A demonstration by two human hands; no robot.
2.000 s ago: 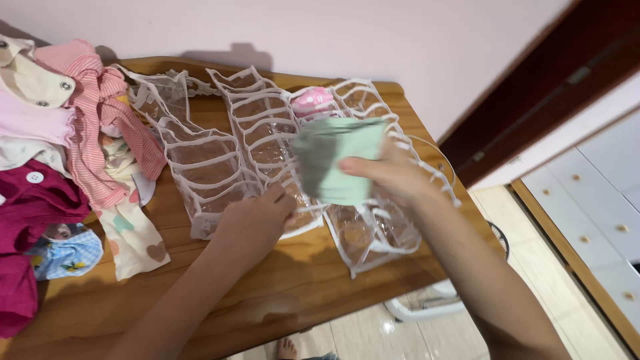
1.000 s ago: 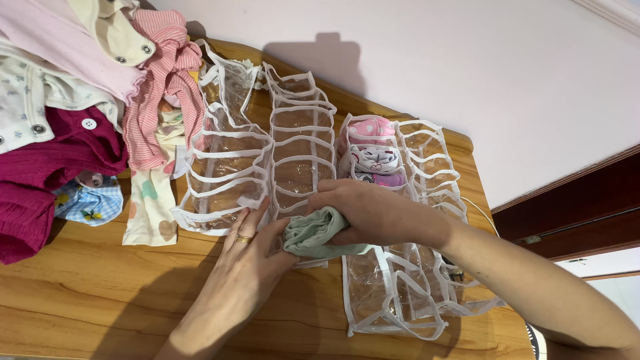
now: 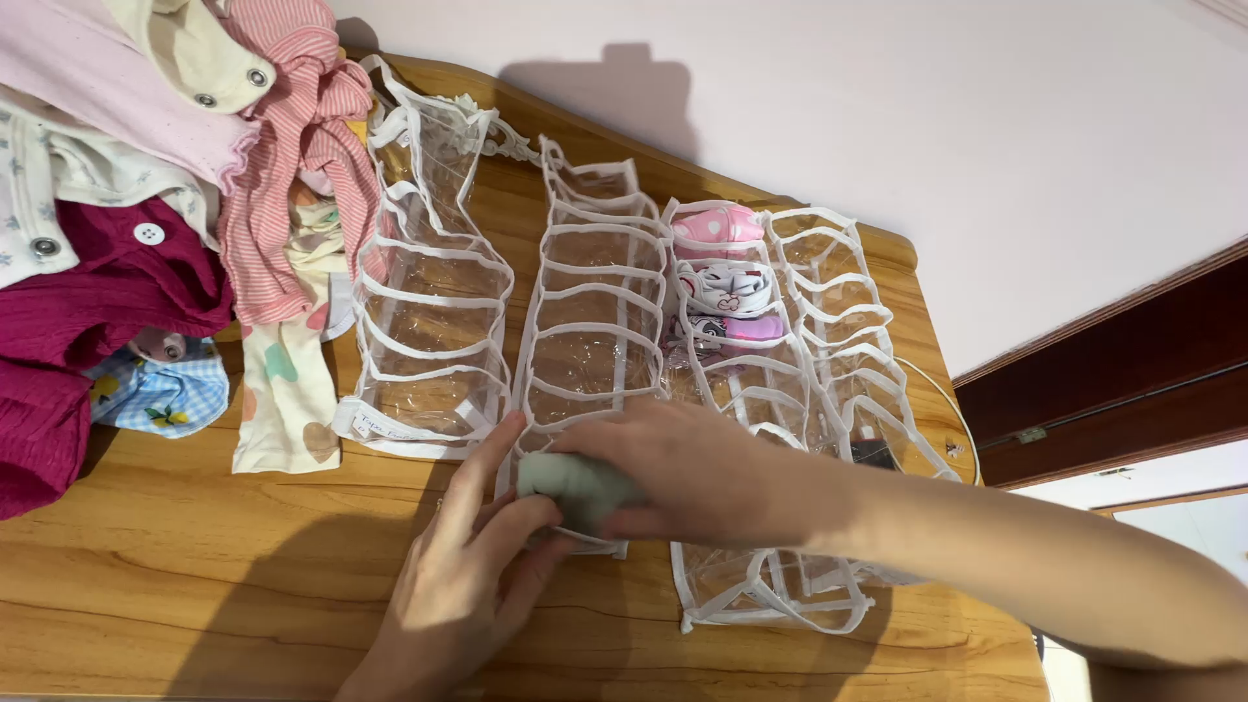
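A rolled sage-green cloth lies between my hands at the near end of the second clear plastic organizer from the left. My right hand is closed over it from above. My left hand touches its left side with the fingertips, by the organizer's white-trimmed edge. To the right, another clear organizer holds a pink dotted rolled cloth, a white patterned one and a purple one. My right forearm hides part of that organizer.
At the left edge lies a heap of baby clothes, with a magenta garment and a pink striped one. A clear organizer stands beside them, and another is at the right. A wall borders the wooden table behind.
The green cloth, flat in my right hand two seconds ago, is now a compact roll. Both hands have closed in on it at the second organizer's near end. The view has shifted.
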